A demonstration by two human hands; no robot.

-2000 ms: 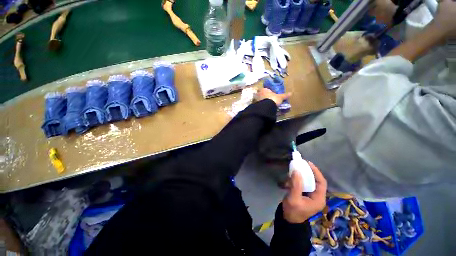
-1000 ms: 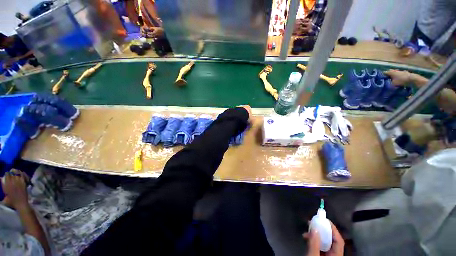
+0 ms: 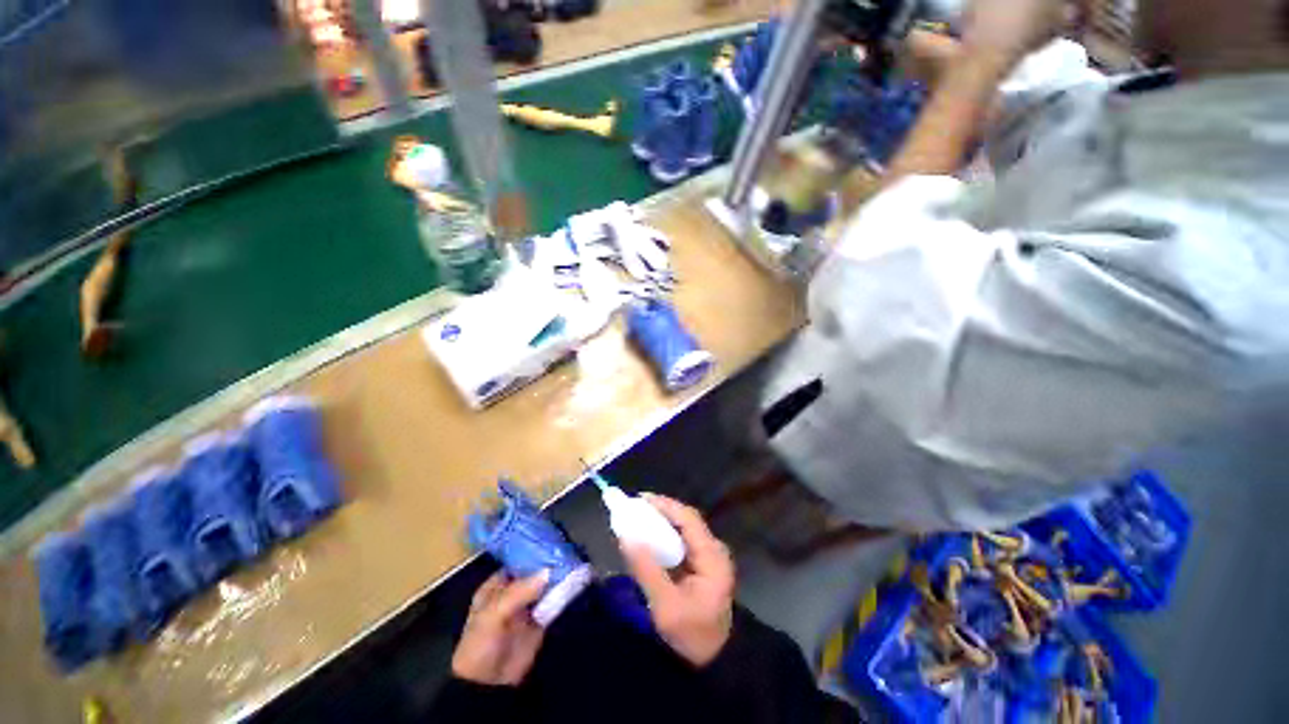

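Observation:
My left hand (image 3: pixel 501 631) holds a blue denim sleeve (image 3: pixel 529 543) near the bench's front edge, its notched opening up and away, its white frilly trim near my palm. My right hand (image 3: pixel 693 587) grips a small white glue bottle (image 3: pixel 643 528), its thin teal nozzle pointing up and left beside the sleeve's open end, apart from it. Several denim sleeves (image 3: pixel 215 498) stand in a row on the film-covered bench (image 3: pixel 410 498) at left. Another single sleeve (image 3: pixel 667 344) lies on the bench beside the white carton (image 3: pixel 512 347).
White gloves (image 3: pixel 622 252) lie by the carton, with a water bottle (image 3: pixel 455 236) behind. The green belt (image 3: pixel 283 269) carries tan limb parts and sleeves. A person in grey (image 3: pixel 975 340) sits at right. Blue bins (image 3: pixel 891 672) with tan parts stand on the floor.
My left hand has come back from the row with a sleeve, and the row is shorter. The glue bottle has moved beside it. The view has turned to the right.

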